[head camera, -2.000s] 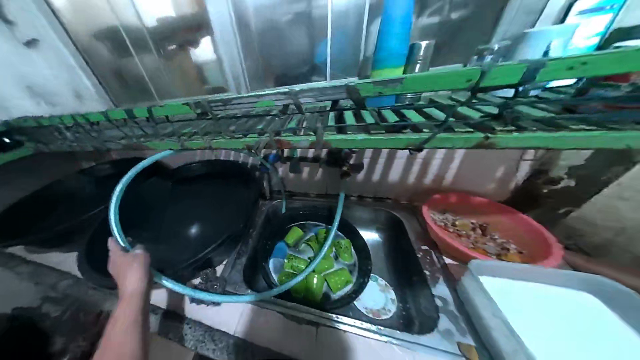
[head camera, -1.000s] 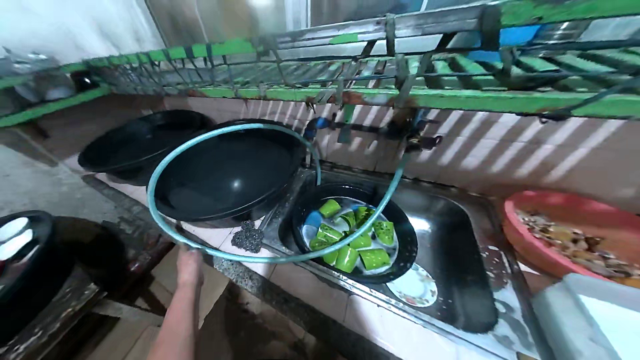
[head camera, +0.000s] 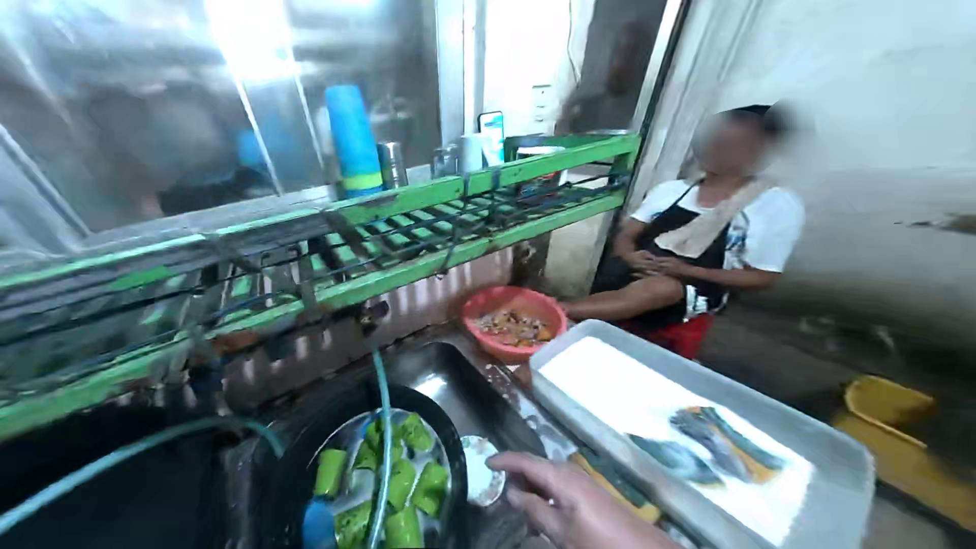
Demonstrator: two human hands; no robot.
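My right hand (head camera: 560,496) reaches in from the bottom edge, its fingers at the rim of a small white plate (head camera: 482,471) in the metal sink (head camera: 438,370); whether they grip it is unclear. To its left a black basin (head camera: 450,427) holds green cups (head camera: 400,480) and a blue one (head camera: 319,524) in water. A light blue hose (head camera: 385,427) passes over the cups. Another stretch of hose lies at the lower left. My left hand is not in view.
A red basin (head camera: 553,309) of food scraps and a grey tub (head camera: 602,332) of white liquid with cloth-like items stand right of the sink. A green slatted rack (head camera: 412,271) runs above. A seated person (head camera: 709,229) is behind; a yellow dustpan-like object (head camera: 884,427) lies at right.
The view has swung right, bringing in the seated person. The hand seen on the hose loop at left is out of view; a hand now reaches to the plate in the sink.
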